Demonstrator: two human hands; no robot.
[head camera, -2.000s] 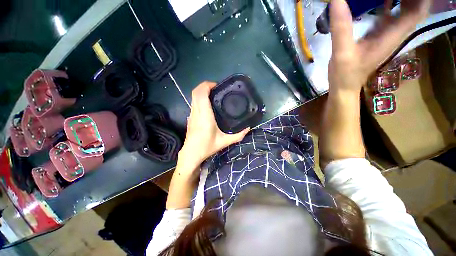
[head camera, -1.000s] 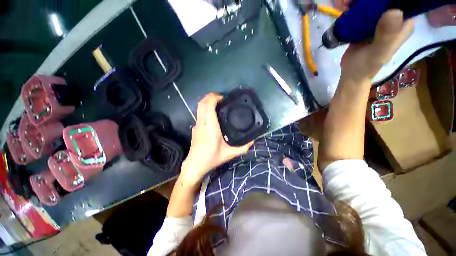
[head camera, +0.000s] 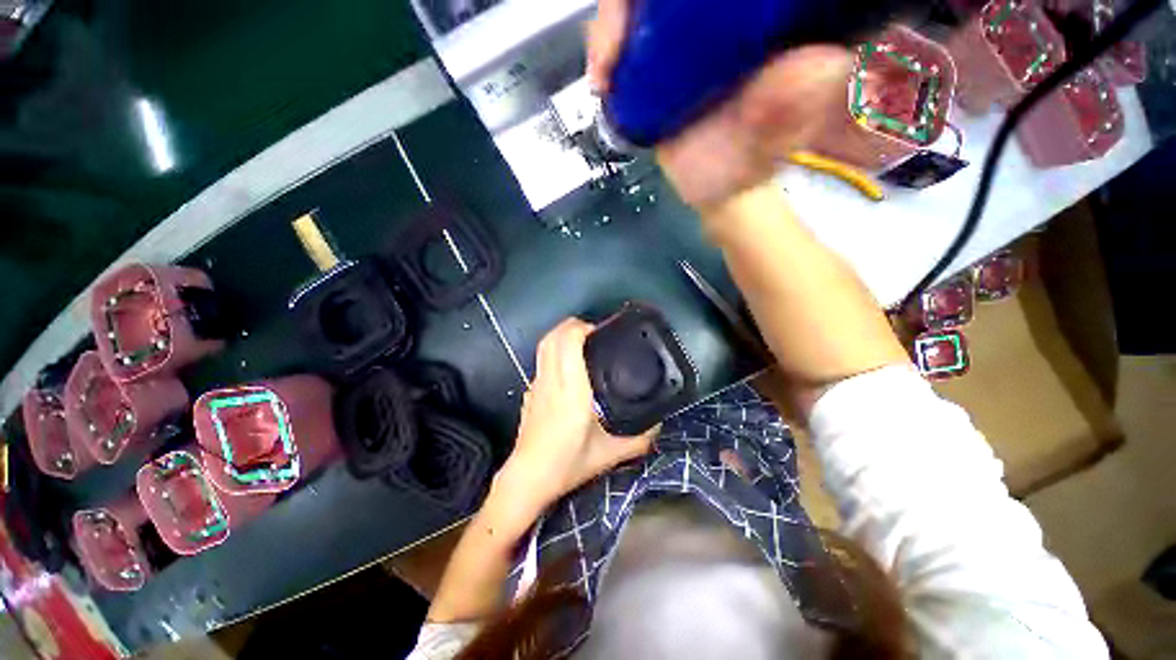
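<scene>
My left hand (head camera: 557, 419) holds a unit by its left side at the bench's front edge. Its black end cover (head camera: 641, 369) faces up, with a round centre; the cover hides any housing below. My right hand (head camera: 761, 123) is closed around the thick blue barrel of the electric screwdriver (head camera: 703, 58), up and to the right of the unit. The screwdriver's front end is over the screw feeder (head camera: 568, 165), a white-grey box at the top centre. The tip is blurred, and I cannot tell whether it touches a screw.
Pink housings (head camera: 252, 438) stand at the left. Loose black frames (head camera: 445, 445) lie left of my left hand. Tweezers (head camera: 712, 291) lie right of the unit. Yellow-handled cutters (head camera: 836, 172) and more pink housings (head camera: 1086, 110) are on the white surface. A cardboard box (head camera: 1032, 387) holds pink units.
My right hand reached the screwdriver, took hold of it and carried it left to the feeder. My left hand still holds the unit. The view has shifted, showing more housings at the upper right.
</scene>
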